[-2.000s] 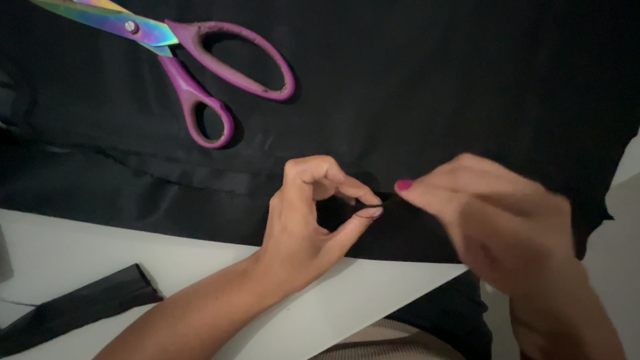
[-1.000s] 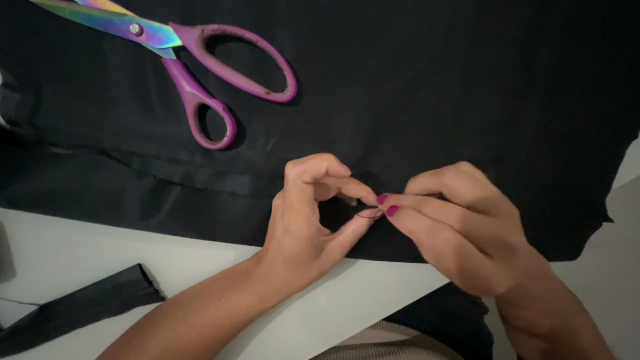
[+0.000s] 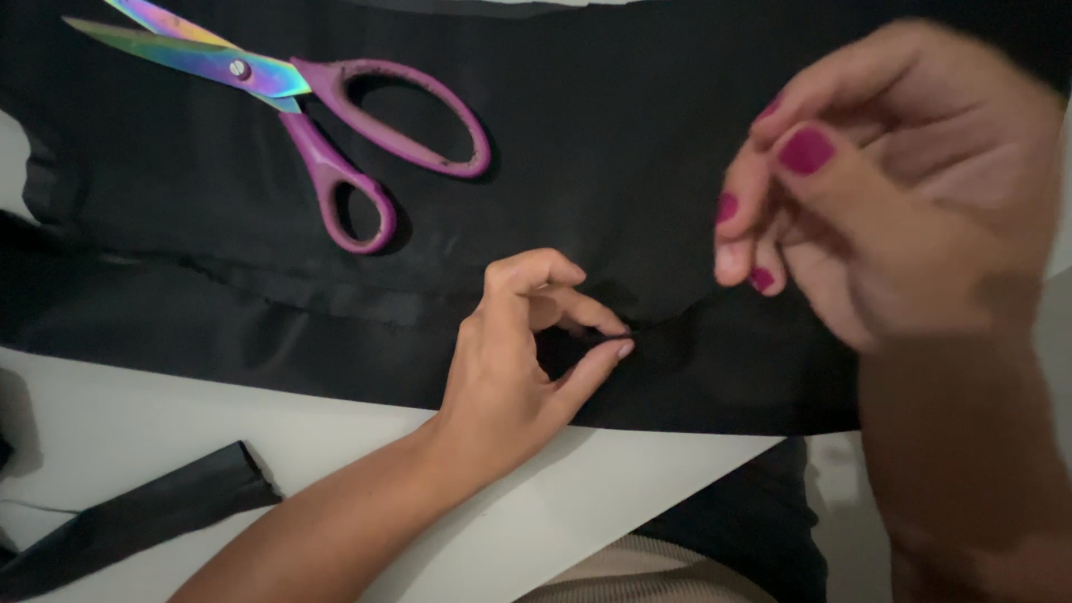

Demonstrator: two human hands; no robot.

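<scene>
Black fabric (image 3: 620,167) is spread over a white table. My left hand (image 3: 536,335) pinches a small fold of it between thumb and forefinger, close to the near edge. Raised above the fabric at the right is my right hand (image 3: 871,184), palm turned partly up, with thumb and forefinger close together. Whether a needle or thread is between those fingertips cannot be seen. Scissors (image 3: 310,100) with purple handles and rainbow-coloured blades lie on the fabric at the upper left, their blades slightly apart.
A narrow folded strip of black fabric (image 3: 159,511) lies on the white table (image 3: 352,435) at the lower left, with a thin thread beside it. The table's near edge runs diagonally in front of my lap, where dark and ribbed beige clothing (image 3: 653,569) shows.
My right hand was at my left fingertips one second ago; it has moved up and to the right, away from them. My left hand keeps its pinch on the fabric.
</scene>
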